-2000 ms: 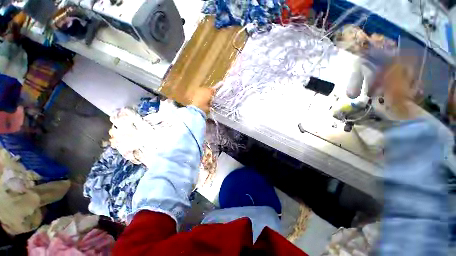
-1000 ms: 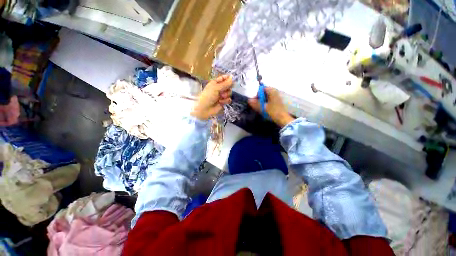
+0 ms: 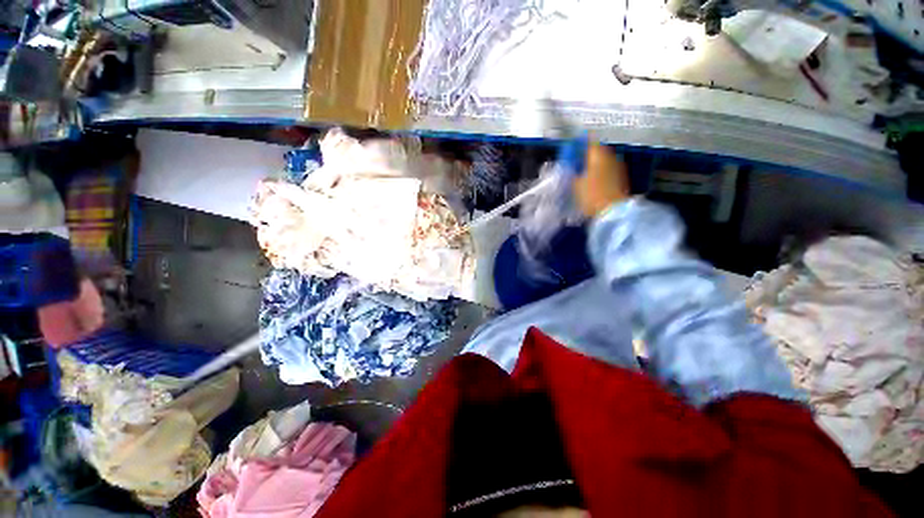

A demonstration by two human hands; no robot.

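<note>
My right hand (image 3: 604, 180) is closed around the blue-handled snips (image 3: 573, 155) just off the table's front edge; it is blurred. A blurred bunch of lilac-white strips (image 3: 545, 218) hangs beside the hand. A long pale strip (image 3: 238, 349) runs from near that hand down to the left, across the cloth heaps. My left hand is not in view. More lilac strips (image 3: 456, 51) lie on the white table (image 3: 567, 81), some hanging at its edge.
Cream floral cloth (image 3: 355, 218) lies above blue floral cloth (image 3: 355, 329) left of my lap. Brown taped cardboard (image 3: 365, 61) is on the table. Pink cloth (image 3: 289, 470) and cream bundles (image 3: 846, 344) lie lower down. The sewing machine's lower part shows at the top right.
The view has turned and moved down. My left hand has gone out of the picture. My right hand still holds the snips, and a long strip now stretches down to the left.
</note>
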